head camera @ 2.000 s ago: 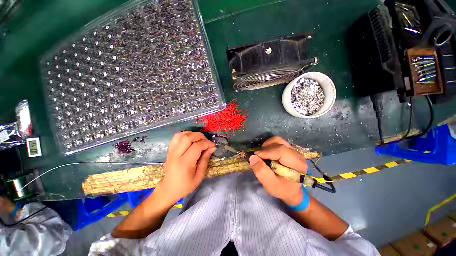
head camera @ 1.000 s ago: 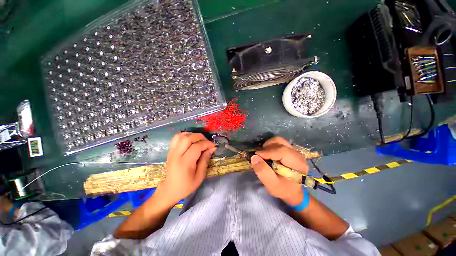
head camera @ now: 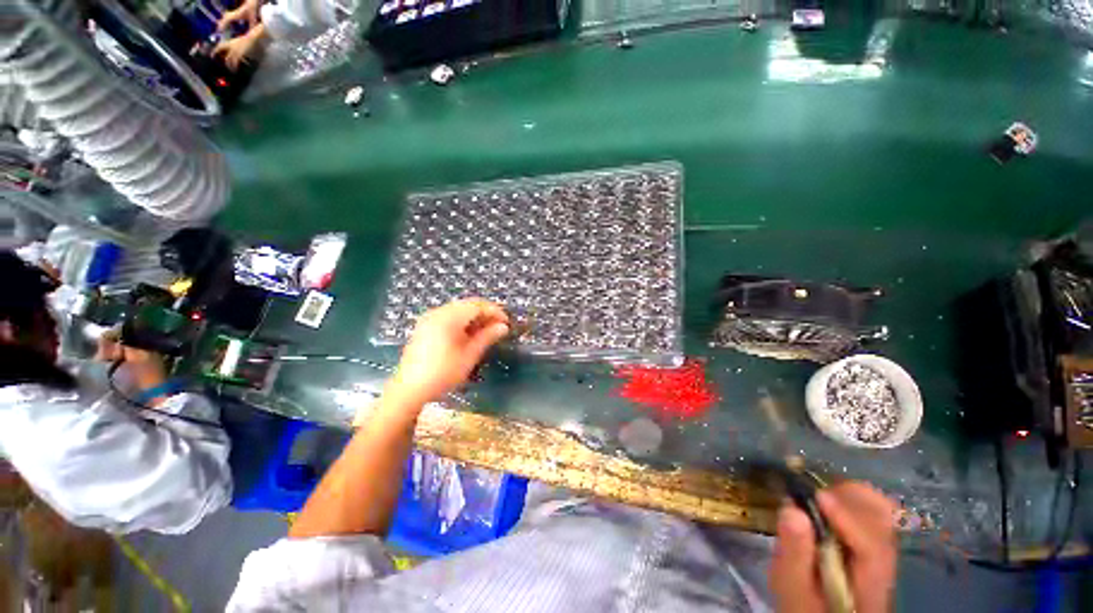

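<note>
My left hand (head camera: 450, 347) is over the lower edge of the clear blister tray (head camera: 539, 258), its thumb and fingertips together near the silvery parts in the pockets. Something tiny shows at the fingertips, too small to make out. My right hand (head camera: 839, 545) holds the soldering iron (head camera: 827, 539), blurred, over the right end of the wooden edge strip (head camera: 563, 459). The iron's tip points up and left, below the white bowl. The red heap (head camera: 671, 389) lies at the tray's lower right corner, and a grey disc (head camera: 640, 435) lies below it.
The white bowl (head camera: 863, 401) of silvery bits stands right, below a black pouch (head camera: 797, 317). The black soldering station (head camera: 1019, 347) is at far right. A solder spool (head camera: 234, 359) is at left, beside another person's sleeve (head camera: 108, 455). A ribbed hose (head camera: 108, 114) hangs upper left.
The view has swung up and left. My left hand has moved from the work spot to the tray. My right hand has moved away right with the iron; the hands are now apart.
</note>
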